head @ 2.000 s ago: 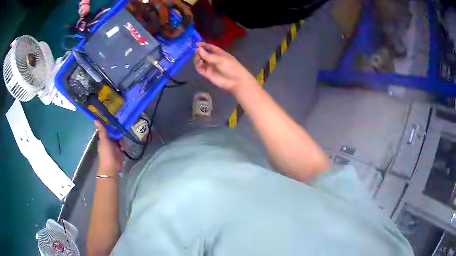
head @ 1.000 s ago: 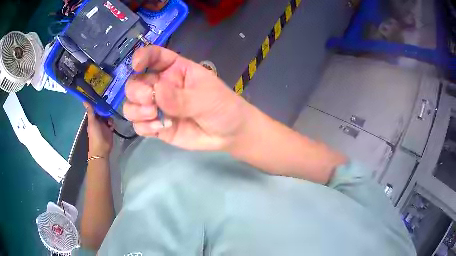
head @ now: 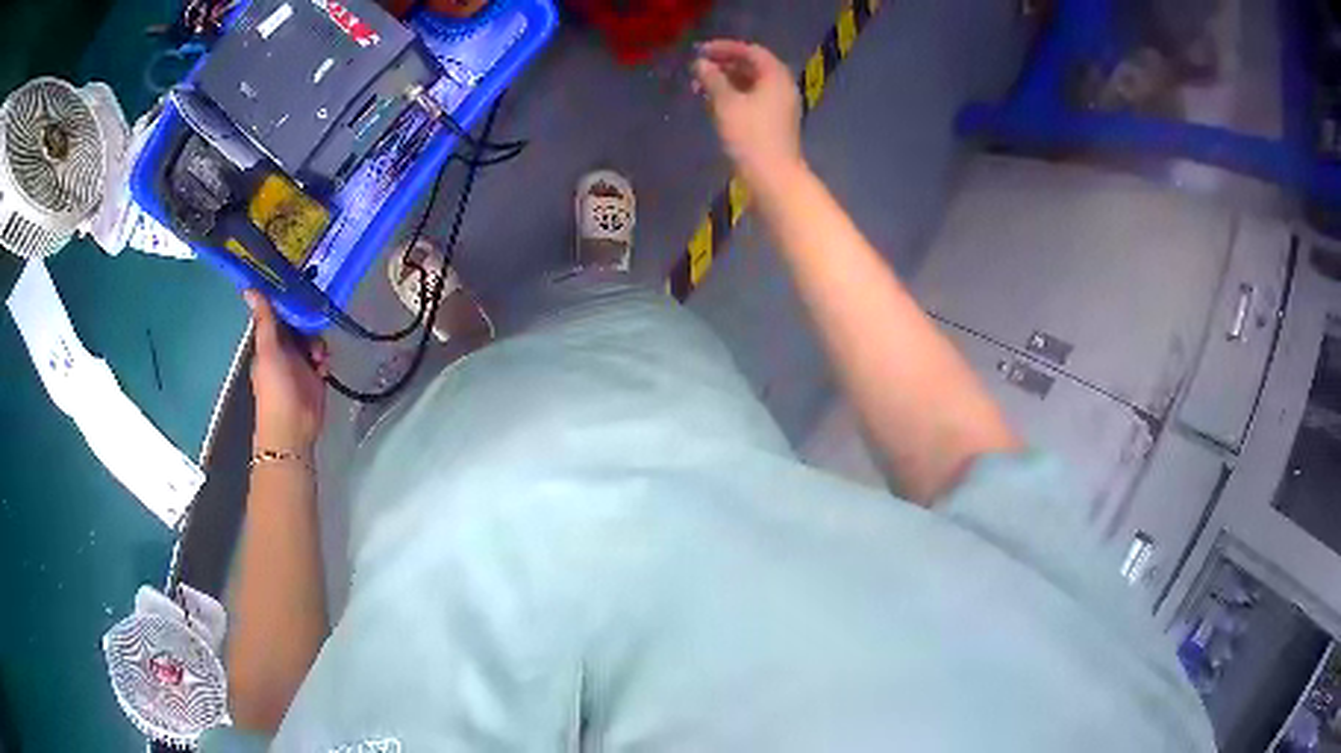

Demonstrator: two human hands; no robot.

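A blue plastic tray (head: pixel 508 74) is at the upper left, partly over the green bench's edge. In it are a grey equipment box (head: pixel 294 81) with a red-white label and a yellow part (head: pixel 287 216). A black cable (head: pixel 449 243) hangs in loops over the tray's near side. My left hand (head: pixel 287 368) grips the tray's near corner from below; its fingers are partly hidden. My right hand (head: pixel 753 103) is raised over the floor, away from the tray, fingers curled. Whether it holds something small cannot be told.
The green bench (head: pixel 88 544) on the left bears two white desk fans (head: pixel 56 143) and a long white paper strip (head: pixel 96 397). Yellow-black tape (head: pixel 713 236) marks the floor. Grey cabinets (head: pixel 1074 280) and a blue frame (head: pixel 1147 140) are at the right. Something red (head: pixel 640 22) is at the top.
My right hand came from the tray's right edge, passed close before the camera, and is now up and right over the floor. The tray has shifted slightly up and left in view, still in my left hand.
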